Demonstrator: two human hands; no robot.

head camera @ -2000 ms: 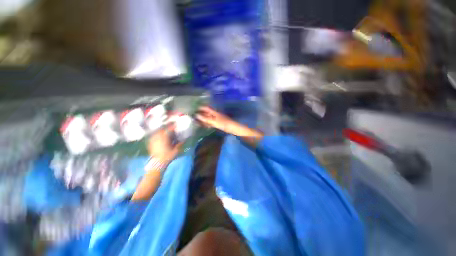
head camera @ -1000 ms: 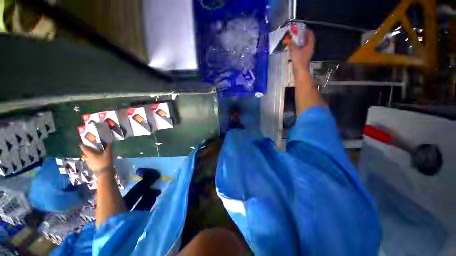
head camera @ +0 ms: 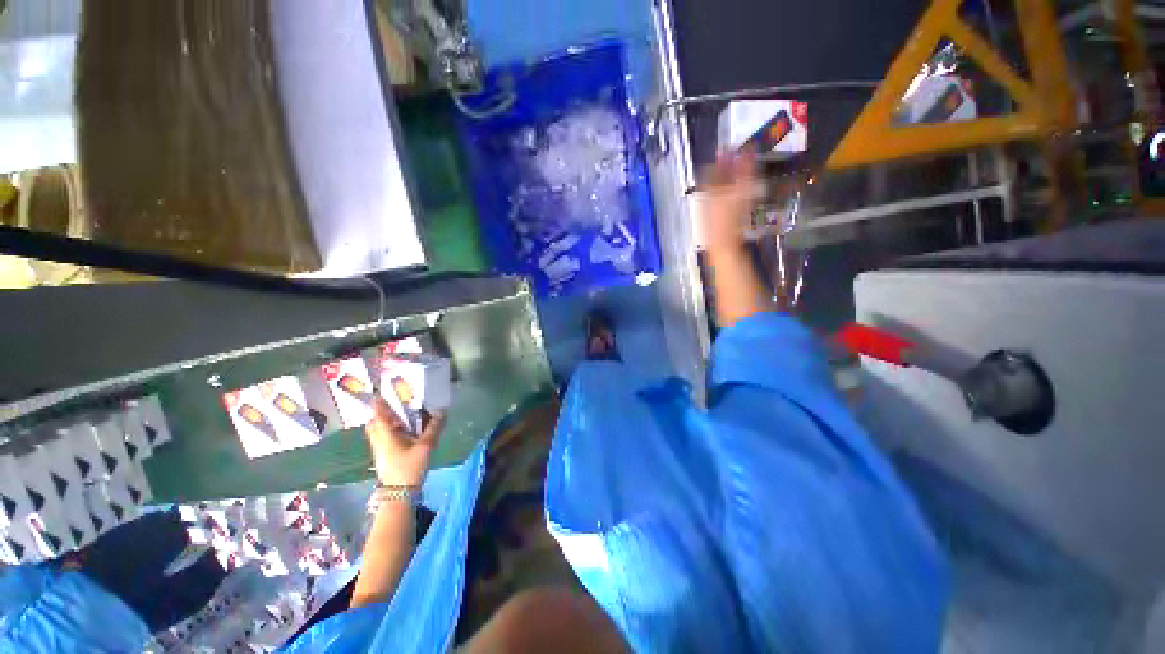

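Note:
My left hand (head camera: 404, 445) holds a white phone box (head camera: 415, 387) with a red corner above the green bench (head camera: 492, 330). Several more phone boxes (head camera: 268, 415) lie in a row on the bench to its left. My right hand (head camera: 731, 202) is blurred, at the near edge of the dark machine infeed (head camera: 818, 45). Another phone box (head camera: 764, 127) lies on the infeed just beyond its fingertips. I cannot tell whether the fingers touch that box.
A blue crate (head camera: 480, 179) with clear film scraps stands between bench and machine. An orange bracket (head camera: 952, 143) and a pale cabinet (head camera: 1022, 511) with a red-handled lever (head camera: 876, 342) are at right. White cartons (head camera: 77, 475) stand at left. A person's blue sleeve (head camera: 70, 616) shows lower left.
My left hand has moved right along the row with a box lifted. My right hand has drawn back slightly, and the box it held lies on the infeed. The view has shifted.

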